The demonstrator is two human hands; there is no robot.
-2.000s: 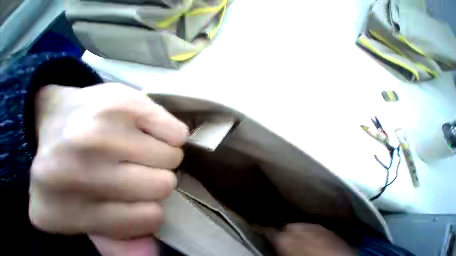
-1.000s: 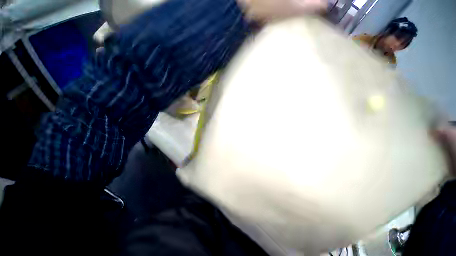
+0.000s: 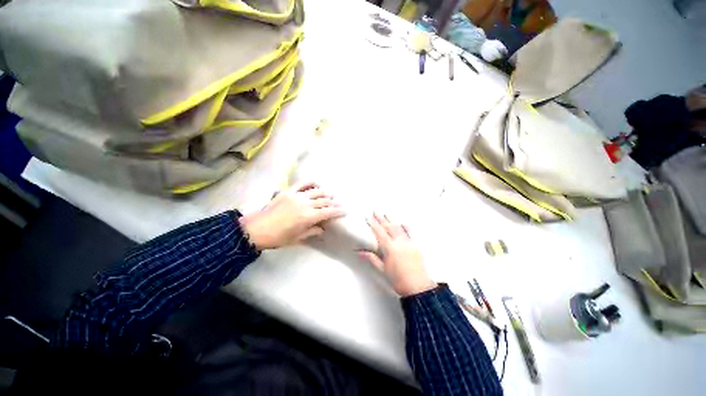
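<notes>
A pale bag [image 3: 352, 174] lies flat on the white table in front of me, so overexposed that its outline is hard to tell. A faint yellow edge shows on its left side. My left hand [image 3: 291, 219] is palm down on its near left part, fingers a little apart. My right hand [image 3: 400, 255] is palm down at its near right part, fingers spread. Neither hand grips anything visible.
A tall pile of beige bags [image 3: 85, 85] with yellow edges stands left; more bags [image 3: 557, 147] lie right. Near my right sleeve are snips [image 3: 480, 298], a flat stick [image 3: 520, 340], a small yellow-and-dark block [image 3: 496, 247] and a white tool pot [image 3: 559, 319]. People are beyond the table.
The bag was open under my hands, then held up before the camera, and is now down on the table. Both hands have come down and lie flat, no longer holding it up.
</notes>
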